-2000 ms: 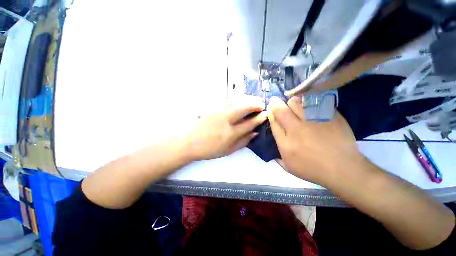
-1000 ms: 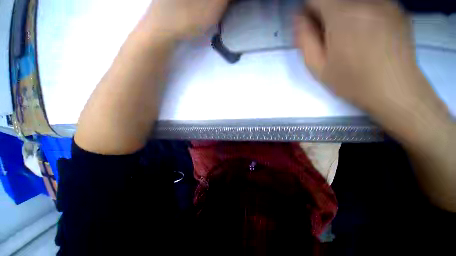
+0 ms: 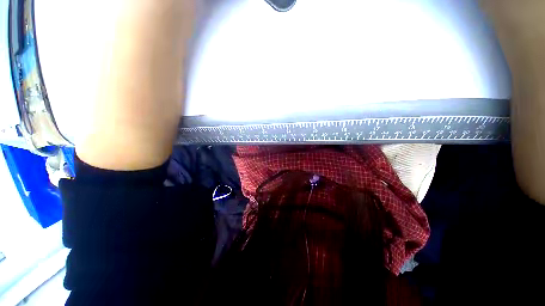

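Both my hands are cut off by the top edge of the picture. Only my left forearm at the left and my right forearm at the far right show, blurred, above black sleeves. What the hands hold cannot be seen. The glossy white machine table point(image 3: 346, 66) lies between the forearms. A dark rounded corner of the machine bed plate point(image 3: 281, 4) shows at the top edge. No garment, needle or machine head is in view.
A grey measuring tape point(image 3: 346, 130) runs along the table's front edge. Brown tape point(image 3: 40, 113) covers the left edge, with a blue crate point(image 3: 33, 185) below. Red checked cloth point(image 3: 334, 161) and a pale cloth point(image 3: 413, 164) hang below the table edge.
The view has tipped down and nearer the front edge. The hands, machine head, dark cloth and snips seen earlier have left the picture past the top or sides.
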